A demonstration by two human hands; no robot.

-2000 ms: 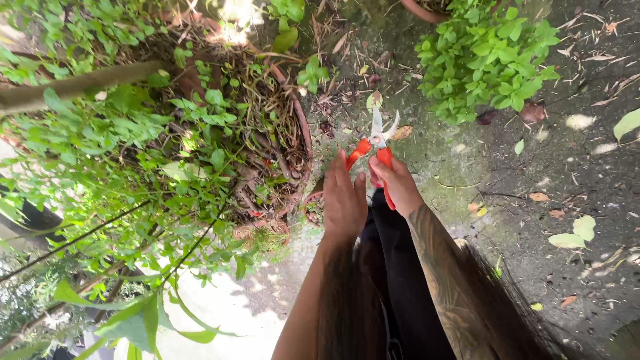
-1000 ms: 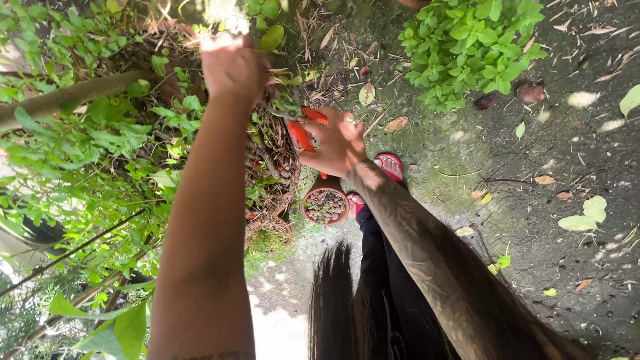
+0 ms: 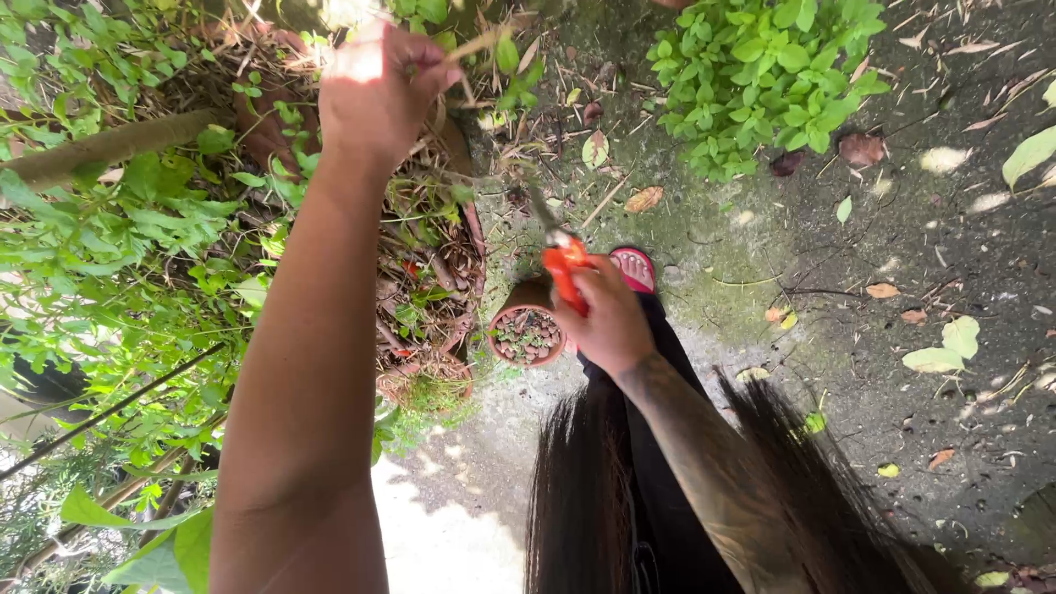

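My left hand [image 3: 375,87], at the upper left, pinches a thin dry stem [image 3: 487,40] between thumb and fingers. In my right hand [image 3: 606,318], near the middle, are red-handled pruning shears [image 3: 565,268]. Their blades point up toward a blurred tangle of dry stems [image 3: 516,165] above the ground; whether they touch it I cannot tell. Beneath my left arm lies a large planter [image 3: 474,231] filled with dry stalks and some green shoots.
A small terracotta pot [image 3: 525,334] with pebbles stands left of my foot in a red sandal [image 3: 634,268]. A bushy green plant [image 3: 767,74] grows at the upper right. Leafy branches and a thick stem [image 3: 115,148] fill the left. Fallen leaves [image 3: 945,351] lie on the concrete.
From beside the shears, my left hand has reached up and left to the plants, and now holds a dry stem. My right hand, near the planter's edge a second ago, has moved down and right with the shears.
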